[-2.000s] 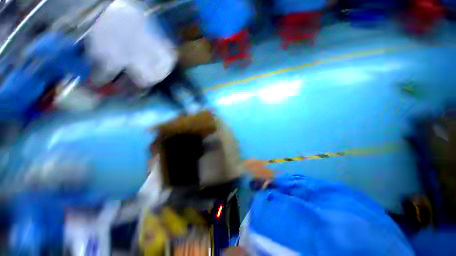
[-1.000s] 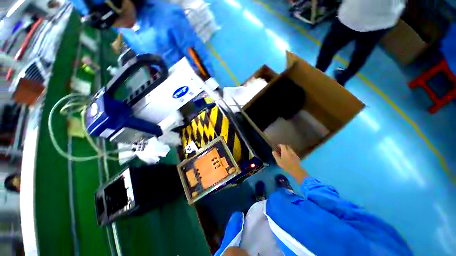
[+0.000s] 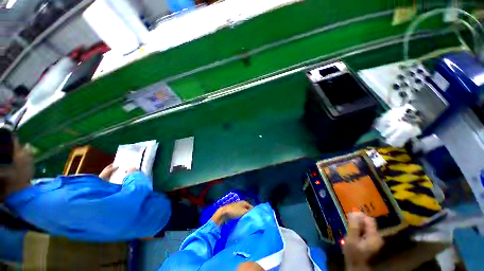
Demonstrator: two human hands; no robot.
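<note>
The fixture (image 3: 395, 225), a shallow tan-edged tray with an orange plate, sits on the dark machine base (image 3: 319, 204) with small red lights. My right hand (image 3: 363, 233) is blurred at the fixture's near edge, fingers bent together; any small part between them cannot be made out. My left hand (image 3: 232, 210) is low before my body, over a blue object (image 3: 225, 199), fingers curled; whether it holds anything is hidden. A tall stack of black plastic housings (image 3: 345, 103) stands on the green bench (image 3: 239, 138).
Hazard-striped plate (image 3: 411, 180) lies behind the fixture. Blue machine head (image 3: 464, 79), crumpled white wipes (image 3: 397, 124) and pale hoses are at right. Further left on the bench are a narrow pale strip (image 3: 182, 153), white sheets under another worker's hands (image 3: 109, 172), and an orange-brown box (image 3: 79, 160).
The view has swung from the floor and open cardboard box to the bench. My right hand, earlier at the box's edge, is now beside the fixture. My left hand has come into view.
</note>
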